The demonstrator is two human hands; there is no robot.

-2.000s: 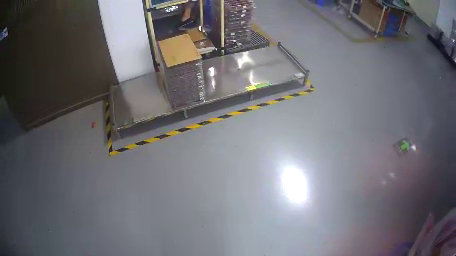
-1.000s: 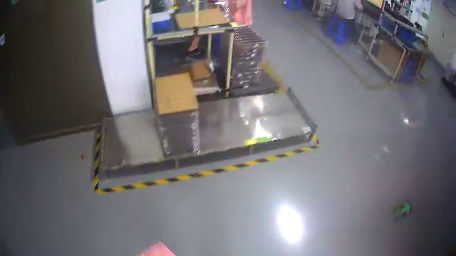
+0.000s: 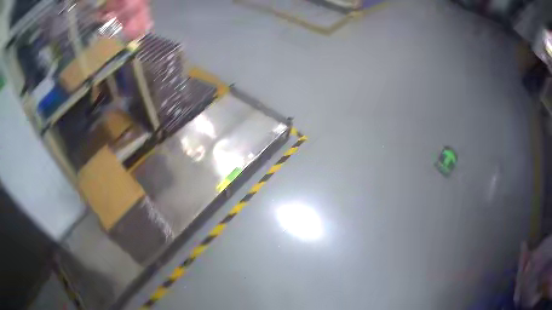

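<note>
Neither of my hands can be made out. A low metal platform (image 3: 181, 197) lies at the left, tilted in the view. On it stands a stack of trays (image 3: 142, 233), blurred, topped by a tan cardboard cover sheet (image 3: 111, 187). A second, taller tray stack (image 3: 162, 79) stands behind the platform beside a shelf rack. A pale pink, blurred shape (image 3: 537, 275) is cut off by the lower right edge; what it is I cannot tell.
Yellow-black tape (image 3: 233, 212) edges the platform on the grey floor. A shelf rack (image 3: 145, 94) holds cardboard at the upper left. A green floor sign (image 3: 446, 160) is at the right. Someone in pink (image 3: 130, 18) is behind the rack. A white pillar (image 3: 33, 163) is left.
The view has swung right and tilted, so the platform, stack and rack now lie further left and slanted. The red-pink patch at the lower edge is gone; a pale pink shape shows at lower right.
</note>
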